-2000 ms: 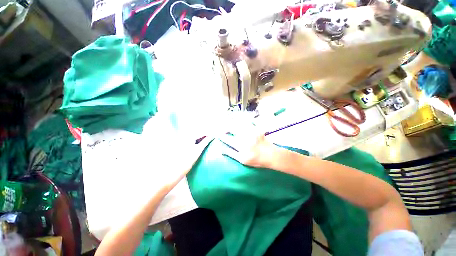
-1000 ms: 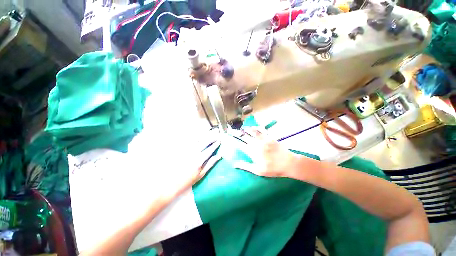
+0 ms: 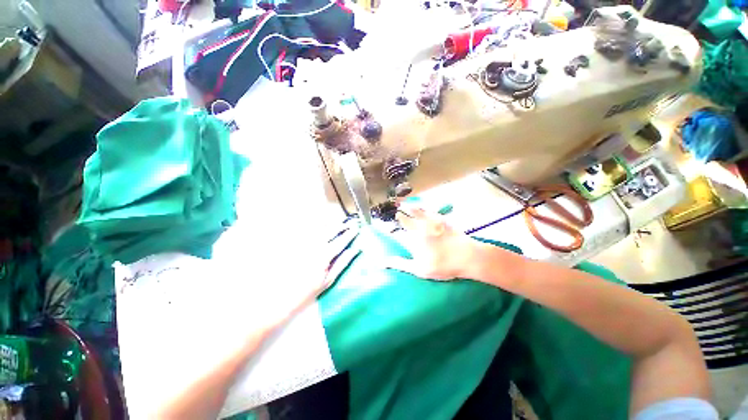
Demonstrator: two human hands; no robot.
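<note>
A green garment panel (image 3: 410, 328) lies under the needle area of the cream sewing machine (image 3: 492, 107) and hangs over the table's front edge onto the dark-clothed lap. My right hand (image 3: 439, 246) lies on the panel just right of and in front of the presser foot area (image 3: 379, 215), fingers towards it. My left hand (image 3: 335, 256) is at the panel's left edge, its fingers washed out by the lamp glare. The cloth near the needle is bleached pale, so the needle and the exact finger grip cannot be made out.
A folded green stack (image 3: 156, 180) sits on the white table (image 3: 205, 303) at left. Orange-handled scissors (image 3: 558, 217) lie under the machine arm, near a parts tray (image 3: 648, 184) and a gold tin (image 3: 697, 205). A red spool (image 3: 467, 41) is behind; bottles (image 3: 33, 361) stand at lower left.
Over the two seconds, the view has shifted, so the machine head sits further left in the picture. Both hands stay on the panel near the needle; my right hand shows slightly closer to the presser foot.
</note>
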